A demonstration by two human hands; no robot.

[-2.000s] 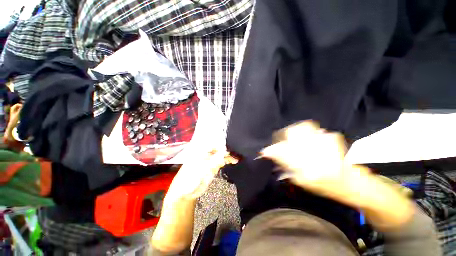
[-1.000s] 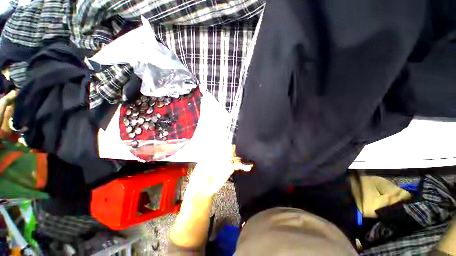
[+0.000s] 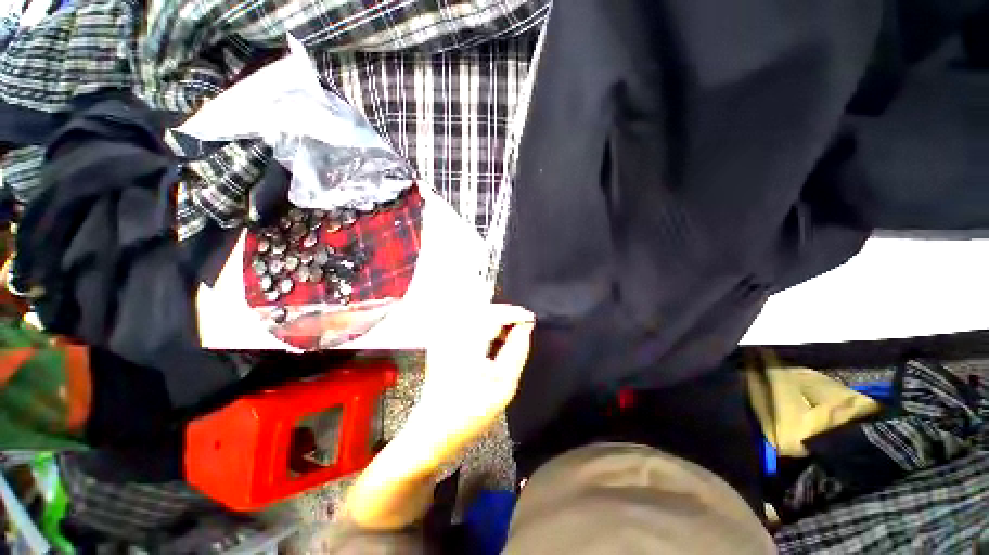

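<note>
A large black garment (image 3: pixel 672 184) hangs over the edge of the white table into the lap, with black-and-white plaid lining (image 3: pixel 450 130) along its left side. My left hand (image 3: pixel 477 363) is at the garment's left front edge, fingertips pinched on the cloth; it is overexposed, and I cannot tell if a button is between the fingers. My right hand is not in view. Many dark buttons (image 3: pixel 304 255) lie on a red plaid patch (image 3: pixel 385 255) left of the hand. No needle or thread can be made out.
A crumpled clear plastic bag (image 3: pixel 336 163) lies behind the buttons. Black and plaid garments (image 3: pixel 103 228) are heaped at the left. A red stool (image 3: pixel 244 450) stands on the floor below. Beige cloth (image 3: pixel 813 407) and plaid cloth are at lower right. Another person's green-and-orange sleeve (image 3: pixel 43 390) shows at far left.
My right hand was over the garment, blurred, two seconds ago, and has left the picture. My left hand still pinches the garment's edge, its fingers now more curled.
</note>
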